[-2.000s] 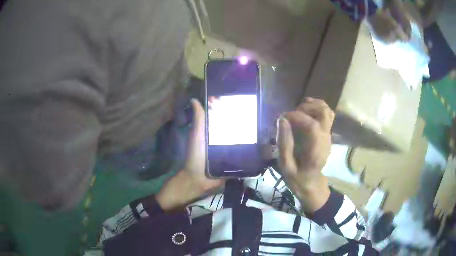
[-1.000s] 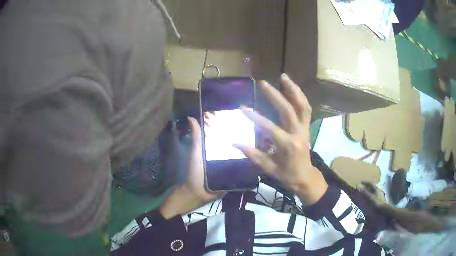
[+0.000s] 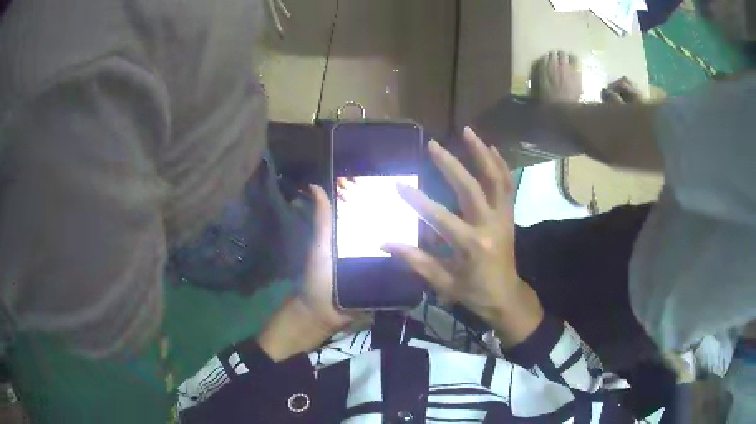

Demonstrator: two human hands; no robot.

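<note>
A black smartphone (image 3: 377, 281) with a metal ring at its top edge is upright in the middle of the view, its screen showing a bright white picture. My left hand (image 3: 311, 290) holds the phone from its left side and below, thumb along the edge. My right hand (image 3: 481, 240) is over the right side of the phone with its fingers spread. Its thumb and index finger are at the bright screen area; I cannot tell if they touch the glass.
A large brown carton (image 3: 489, 58) stands ahead, with white papers (image 3: 617, 12) at its far right. A person in grey-brown (image 3: 91, 166) is close on the left. Another person's arm (image 3: 613, 132) reaches in from the right. Cut cardboard (image 3: 609, 184) lies on a white sheet (image 3: 536, 195).
A person in a light sleeve has come in at the right, arm over the carton. My right hand moved from beside the phone to over its screen, fingers spreading.
</note>
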